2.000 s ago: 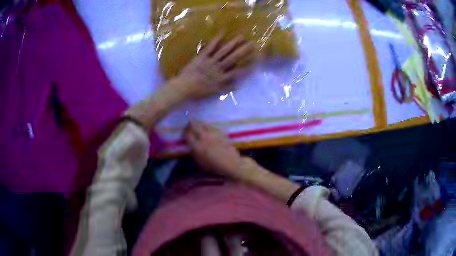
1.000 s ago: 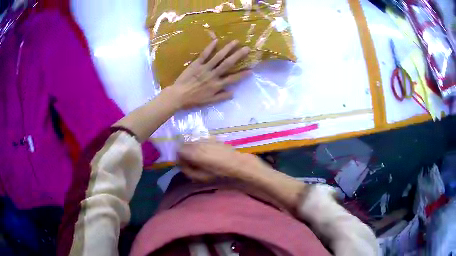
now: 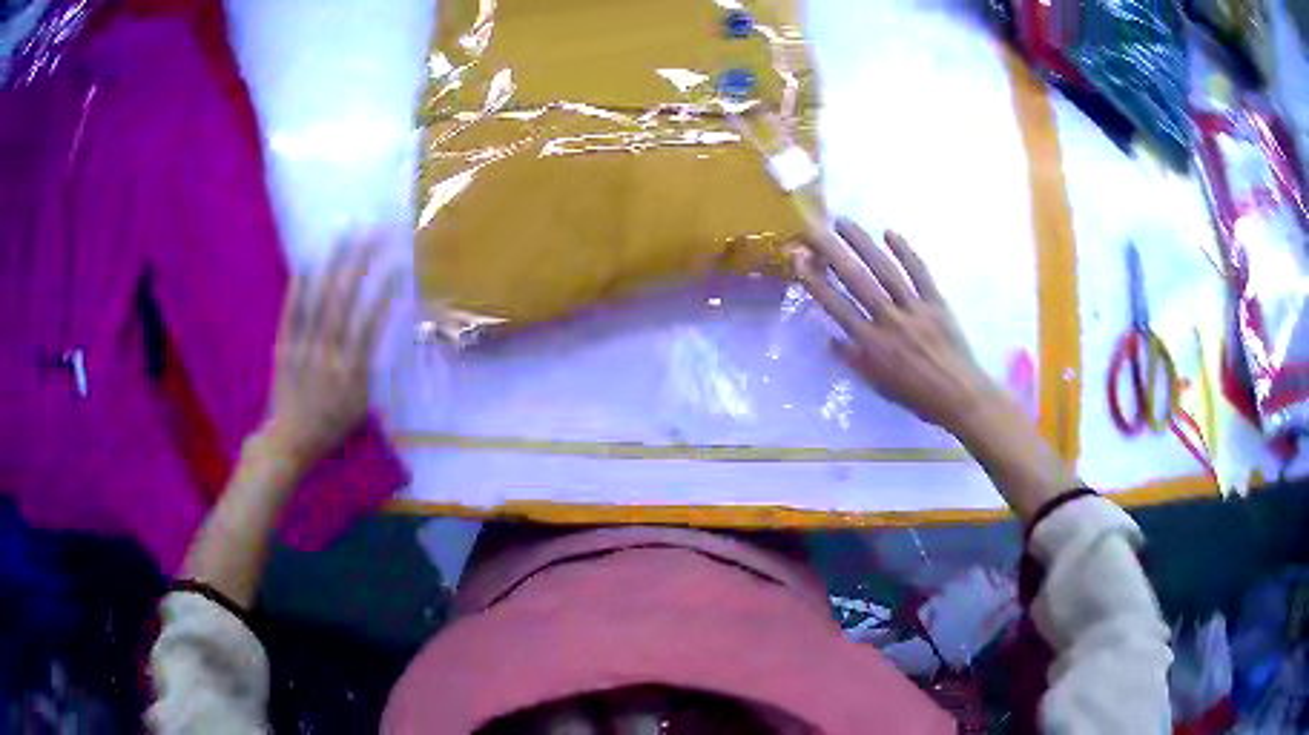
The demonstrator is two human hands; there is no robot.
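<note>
A folded mustard jacket (image 3: 603,216) lies in a clear shiny polybag (image 3: 646,359) on the white table, with two dark buttons and a small white tag (image 3: 793,168) showing at its right part. The bag's empty film reaches towards the near table edge. My left hand (image 3: 330,345) is flat with fingers apart, left of the bag, close to its left edge. My right hand (image 3: 897,323) has its fingers spread on the bag's right edge, by the jacket's lower right corner. Neither hand grips anything.
A magenta jacket (image 3: 158,273) lies at left, its cuff over the table edge. Scissors (image 3: 1141,373) with red and yellow loops lie at right. Shiny bagged garments (image 3: 1263,287) are at far right. Orange-yellow tape (image 3: 1055,259) crosses the table. Plastic scraps (image 3: 969,610) lie below the table edge.
My hands have uncrossed: the left has moved off the jacket to the left, the right from the near edge to the bag's right side. The pink-red strip no longer shows at the near edge.
</note>
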